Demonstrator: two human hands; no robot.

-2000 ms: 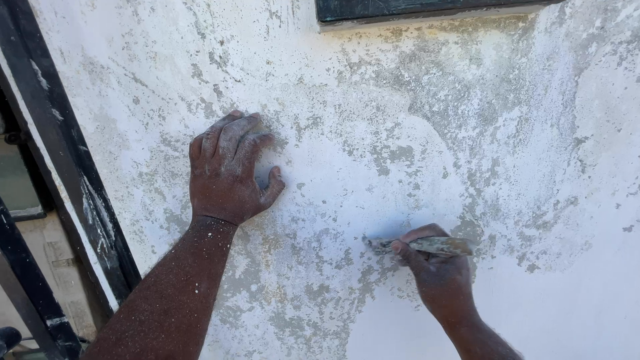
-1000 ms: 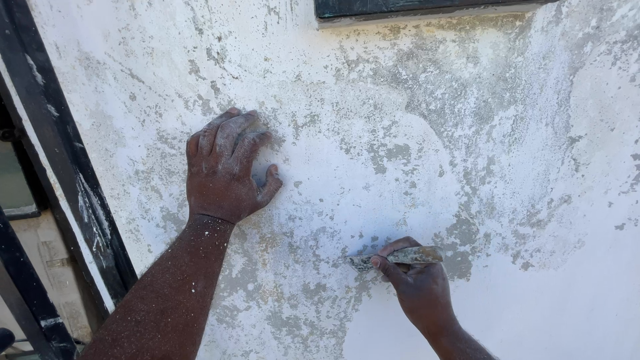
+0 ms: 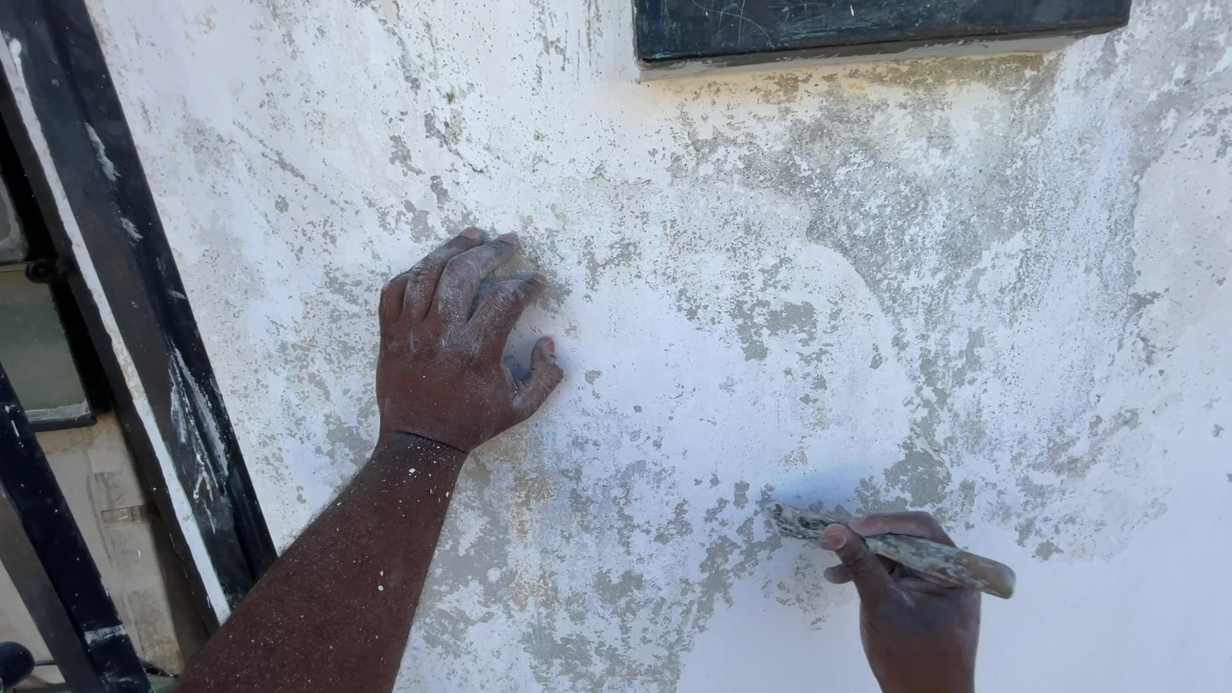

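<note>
A wall with flaking white paint point(image 3: 693, 385) and grey patches fills most of the view. Against it rests my left hand point(image 3: 457, 342), left of centre, its dusty fingers bent and thumb apart; whether anything lies under the fingers cannot be told. At the lower right, my right hand point(image 3: 910, 577) grips the worn handle of a scraper-like hand tool point(image 3: 948, 565). The tool's paint-crusted front end points left and is at the wall's surface; its exact edge is hard to make out.
A dark frame point(image 3: 164, 318) with white paint marks slants down the left side. Beyond it are a glass pane point(image 3: 38, 346) and a dark metal bar point(image 3: 58, 558). A dark window sill or frame edge point(image 3: 876, 29) juts out at the top.
My right hand with the tool moved left along the wall between the two earlier frames, and its handle now tilts down to the right. My left hand stays in about the same place.
</note>
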